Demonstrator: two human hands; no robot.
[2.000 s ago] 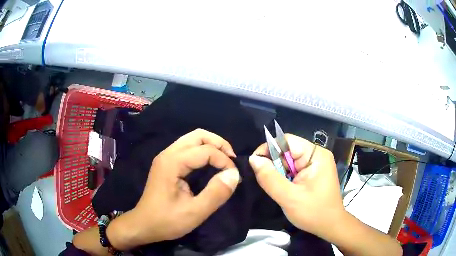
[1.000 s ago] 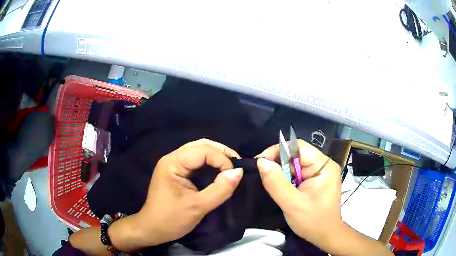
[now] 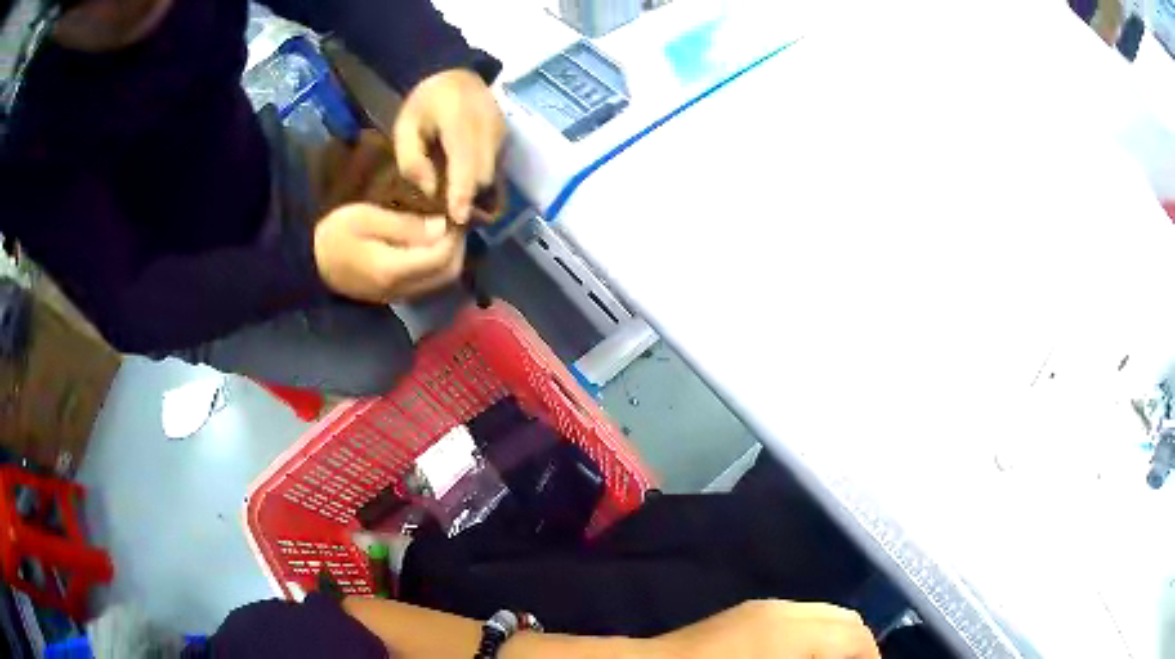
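Observation:
The black garment (image 3: 670,560) lies across the lap, below the edge of the white table, and reaches the red basket. My left hand (image 3: 780,633) is at the bottom edge over the garment, cut off by the frame. Its back shows; its fingertips and anything between them are hidden. A small pale glint shows just right of it, too small to name. My right hand and the snips are out of the picture.
The red plastic basket (image 3: 374,451) holds dark cloth and a clear packet (image 3: 461,479). A seated person (image 3: 142,193) handles brown cloth (image 3: 374,174) at upper left. The white table (image 3: 876,245) carries a control panel (image 3: 567,88). A red stool (image 3: 49,541) stands at lower left.
The view has swung left, bringing in the seated person and control panel. My left hand has shifted to the bottom edge; my right hand, the snips and the cardboard box have left the picture.

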